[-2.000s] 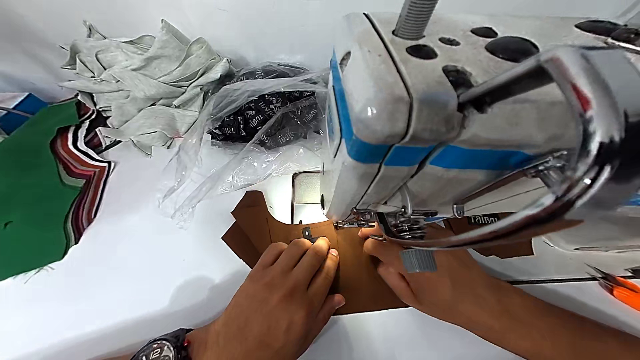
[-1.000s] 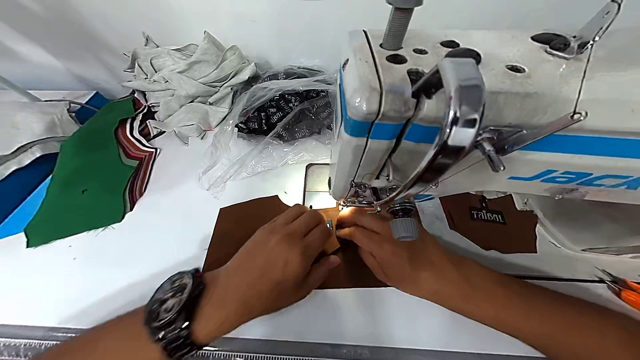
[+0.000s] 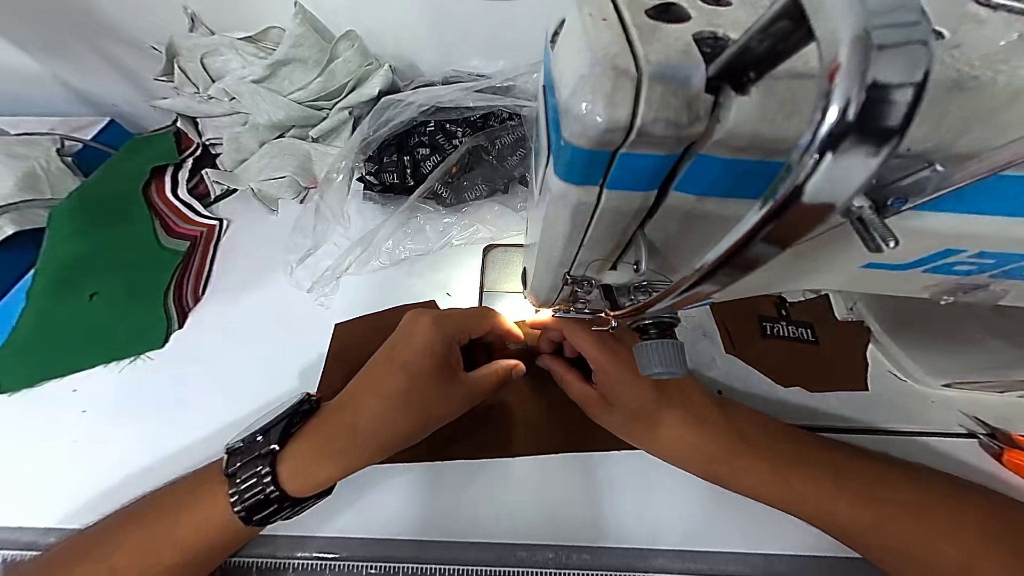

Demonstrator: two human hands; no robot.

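Observation:
A piece of brown fabric (image 3: 496,424) lies flat at the needle area of a Jack sewing machine (image 3: 592,104). My left hand (image 3: 424,376), with a black watch at the wrist, bends over the fabric, thumb and index finger near a small lit piece (image 3: 522,334) just in front of the presser foot. My right hand (image 3: 600,368) touches the same spot from the other side, its fingertips close to the foot and partly under the machine head. Fingers and glare hide what exactly is pinched. The machine lamp lights the fingertips.
Stacked green and striped-edge fabric pieces (image 3: 96,256) lie left, grey-white cloth (image 3: 280,88) behind them. A clear plastic bag of black labels (image 3: 448,160) sits behind the needle area. Right are brown fabric with a black label (image 3: 800,344) and orange-handled snips (image 3: 1010,456). A ruler (image 3: 384,566) runs along the front.
Two seconds ago my left hand lay flat with fingers spread forward on the brown fabric; now its thumb and index finger curl in toward my right hand. The view has shifted.

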